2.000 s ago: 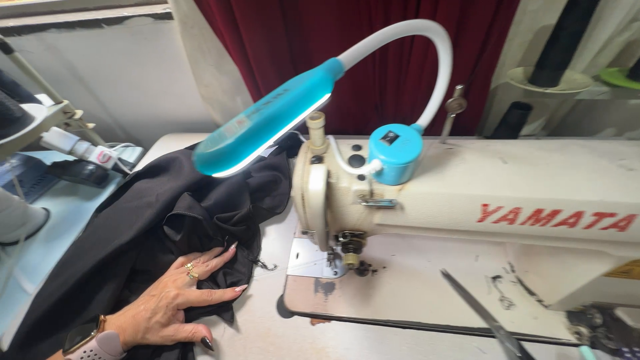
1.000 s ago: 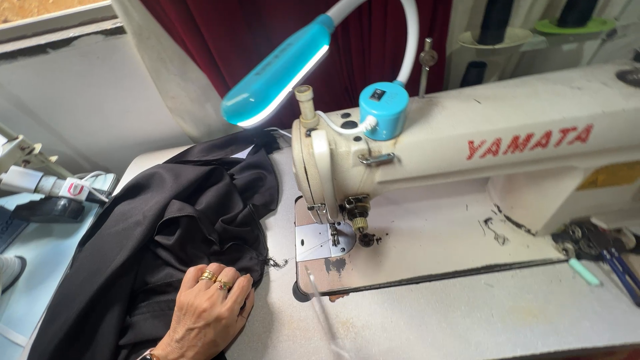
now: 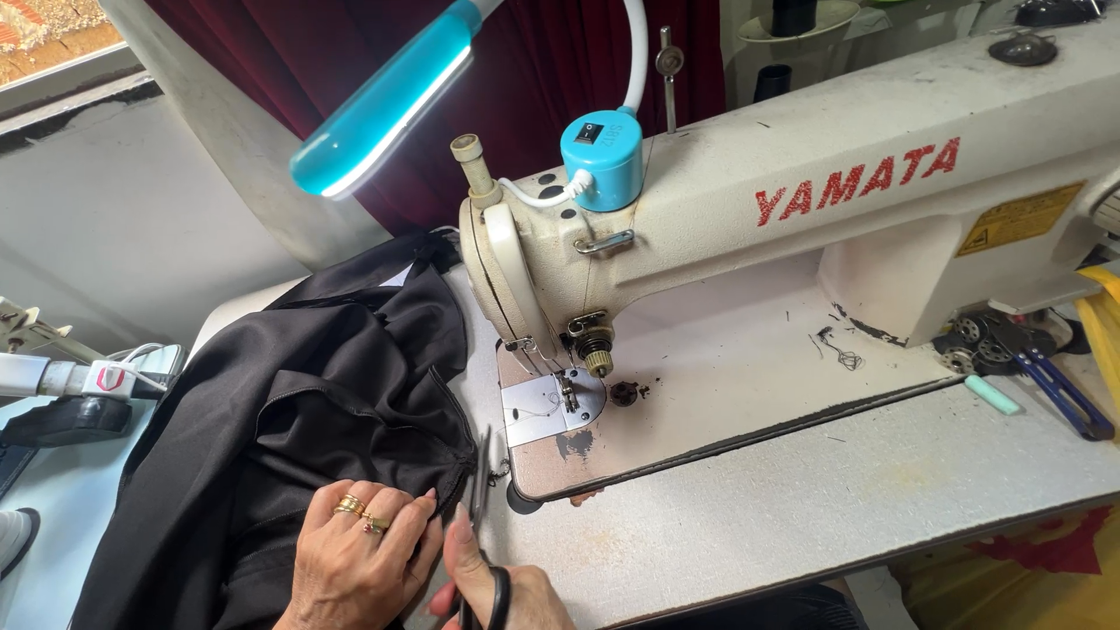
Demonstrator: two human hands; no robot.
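Note:
My left hand (image 3: 363,547), with gold rings, pinches the edge of a black fabric garment (image 3: 332,411) that lies heaped on the table left of the machine. Close by on its right, my right hand (image 3: 503,586) grips scissors (image 3: 479,490) by black handles. Their blades point away from me, alongside the fabric edge and some loose black threads (image 3: 499,472). Just beyond the blades is the needle plate (image 3: 551,407) of a cream Yamata sewing machine (image 3: 726,201). The presser foot (image 3: 570,394) stands over that plate.
A turquoise lamp (image 3: 385,96) hangs over the fabric, its base (image 3: 602,162) on the machine head. Bobbins (image 3: 971,346), a mint-green chalk-like stick (image 3: 992,395) and a blue-handled tool (image 3: 1063,394) lie by the machine's pillar. Thread scraps (image 3: 840,350) lie on the bed.
The scissors, seen at the lower right two seconds ago, are now in my right hand beside the fabric edge. My left hand, spread flat on the fabric then, now pinches its edge. The view has shifted.

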